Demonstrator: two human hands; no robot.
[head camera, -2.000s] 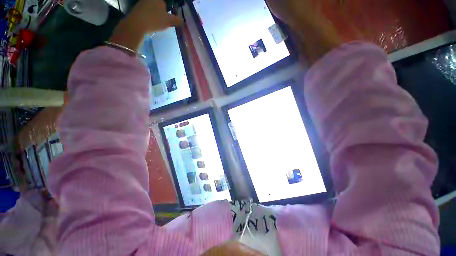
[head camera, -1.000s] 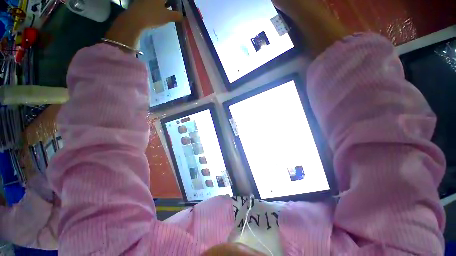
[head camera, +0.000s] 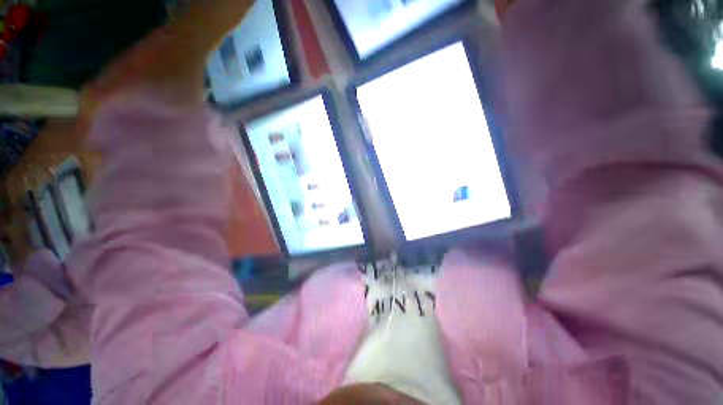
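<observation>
Four lit tablets lie in two rows in front of me. The near right tablet point(head camera: 432, 142) has a bright white screen, and the near left tablet point(head camera: 305, 174) shows small icons. The far left tablet point(head camera: 252, 55) and far right tablet point(head camera: 388, 20) are cut off by the top edge. Pale sleeve material shows between them. My left hand point(head camera: 170, 51) is blurred beside the far left tablet, its fingers out of the picture. My right hand is beyond the top edge; only its pink sleeve shows clearly.
A red mat point(head camera: 252, 213) shows around the tablets. At the left, several slabs point(head camera: 59, 202) stand layered with white sleeves, beside another person's pink sleeve point(head camera: 47, 316). A pale bar point(head camera: 40, 101) and a dark green surface point(head camera: 87, 39) are at the upper left.
The whole view has shifted, so the tablets and my arms sit higher in the picture. The far tablets and my hands are now more cut off. The tablets keep their layout.
</observation>
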